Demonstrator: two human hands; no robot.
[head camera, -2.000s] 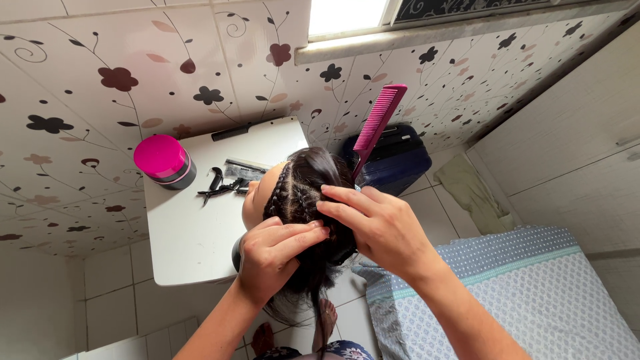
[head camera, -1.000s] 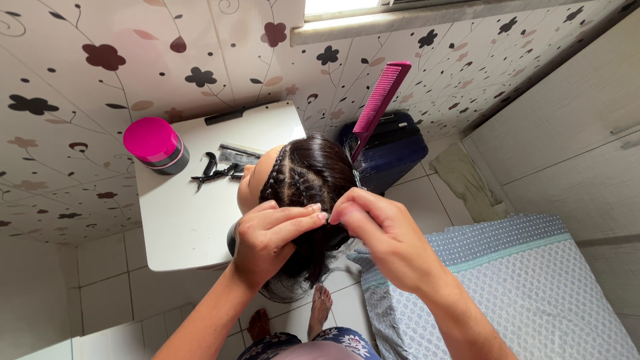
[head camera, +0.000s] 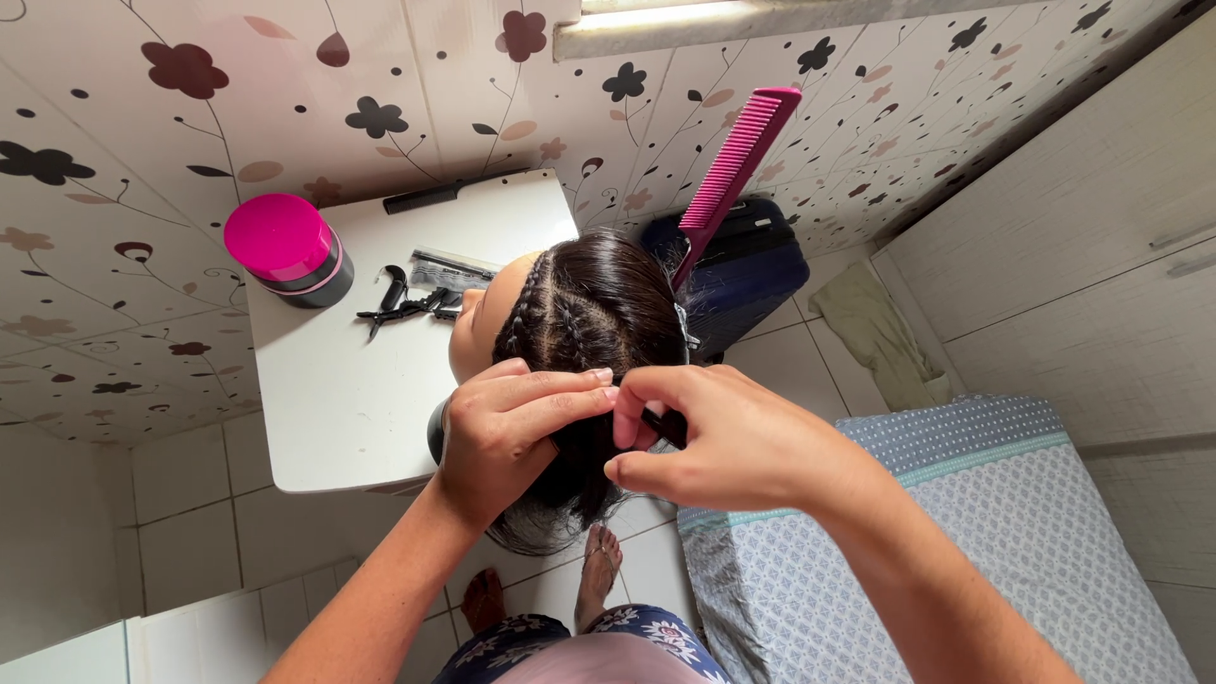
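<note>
Dark hair (head camera: pixel 617 275) on a person's head has narrow braids lying close to the scalp at the front, with pale parting lines between them. My left hand (head camera: pixel 513 427) lies at the near side of the head, its fingertips pinching hair. Touching it fingertip to fingertip, my right hand (head camera: pixel 731 427) has bent fingers around a dark strand. A pink comb (head camera: pixel 736 161) stands up from the hair at the far side, its handle end hidden. Beside it a small clip (head camera: pixel 686 328) sits in the hair. Loose hair hangs below my hands.
A white table (head camera: pixel 351 408) bears a pink-lidded jar (head camera: pixel 285 247), black hair clips (head camera: pixel 404 304), a clear packet (head camera: pixel 451 271) and a black comb (head camera: pixel 427 198). A dark blue suitcase (head camera: pixel 750 275) stands by the tiled wall. At right are a patterned bedcover (head camera: pixel 902 570) and a greenish cloth (head camera: pixel 879 337).
My hands, at first over the braided part of the hair, have moved down toward its near edge. My right hand has turned, its fingers now curled around a strand.
</note>
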